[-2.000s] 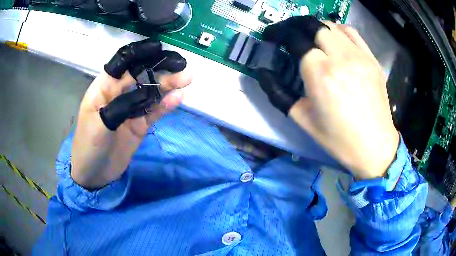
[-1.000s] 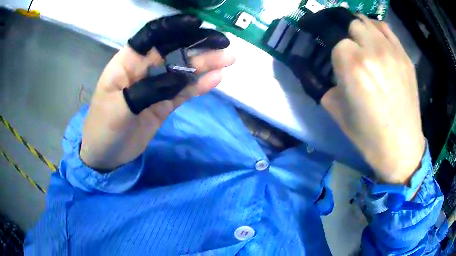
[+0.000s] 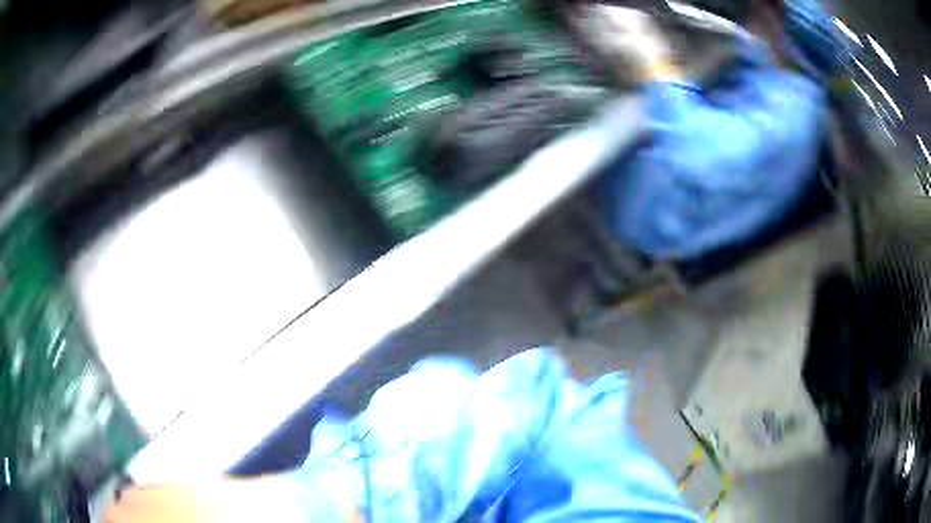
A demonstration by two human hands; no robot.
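The picture is strongly blurred. One bare-looking hand, which looks like my right hand [image 3: 168, 503], is cut off at the lower left edge, by the near end of the white conveyor rail [image 3: 408, 276]. Its fingers and anything in them cannot be made out. A blue sleeve runs right from it. My left hand is not in view. Part of a green circuit board [image 3: 36, 327] shows at the left edge. No small component can be made out.
A bright white area [image 3: 204, 276] lies in a dark-edged conveyor section. Beyond it is another green board [image 3: 368, 123] with blurred dark parts. A person in blue [image 3: 725, 153] is by the rail at upper right. Grey floor with yellow-black tape shows at lower right.
The view has swung round to the right. The left hand, its held part and the grey blocks have left the picture. The right hand has shifted to the lower left edge.
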